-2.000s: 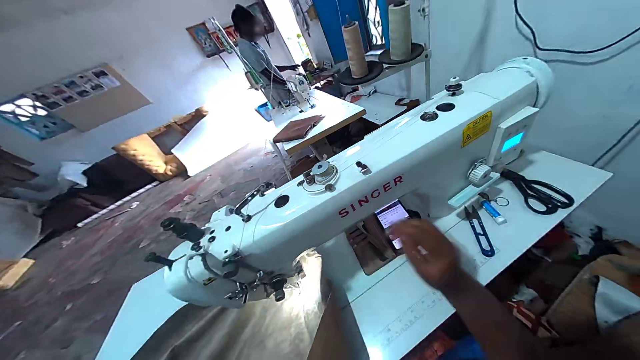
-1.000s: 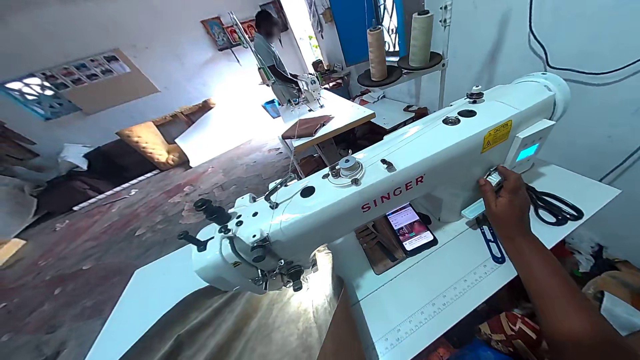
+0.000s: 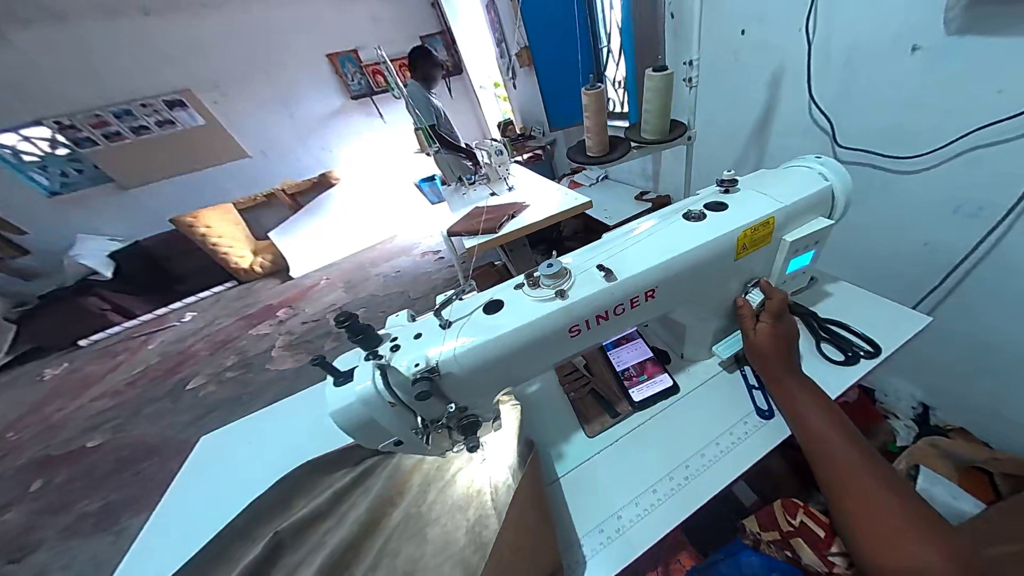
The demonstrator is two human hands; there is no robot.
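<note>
My right hand (image 3: 771, 332) grips the stitch-length dial (image 3: 754, 295) on the pillar of a white Singer sewing machine (image 3: 592, 312), just left of its control panel with a lit screen (image 3: 800, 261). My left hand is out of view. Tan fabric or leather (image 3: 376, 508) lies under the machine's head, lit by its lamp. A smartphone (image 3: 642, 370) with its screen on rests beside a brown leather piece (image 3: 592, 396) under the arm. Behind my right wrist are blue-handled thread snips (image 3: 755, 390), and black-handled scissors (image 3: 840, 336) lie to its right.
A printed ruler scale (image 3: 672, 484) runs along the white table's front edge. Thread cones (image 3: 594, 120) stand on a rack behind the machine. Farther back, a person (image 3: 436, 112) stands at another sewing machine (image 3: 494, 164). Patterned cloth (image 3: 796, 532) lies below the table at the lower right.
My right hand has moved right from near the smartphone to the dial, and its fingers have closed on it. The phone, hidden in part by the hand at first, now shows fully.
</note>
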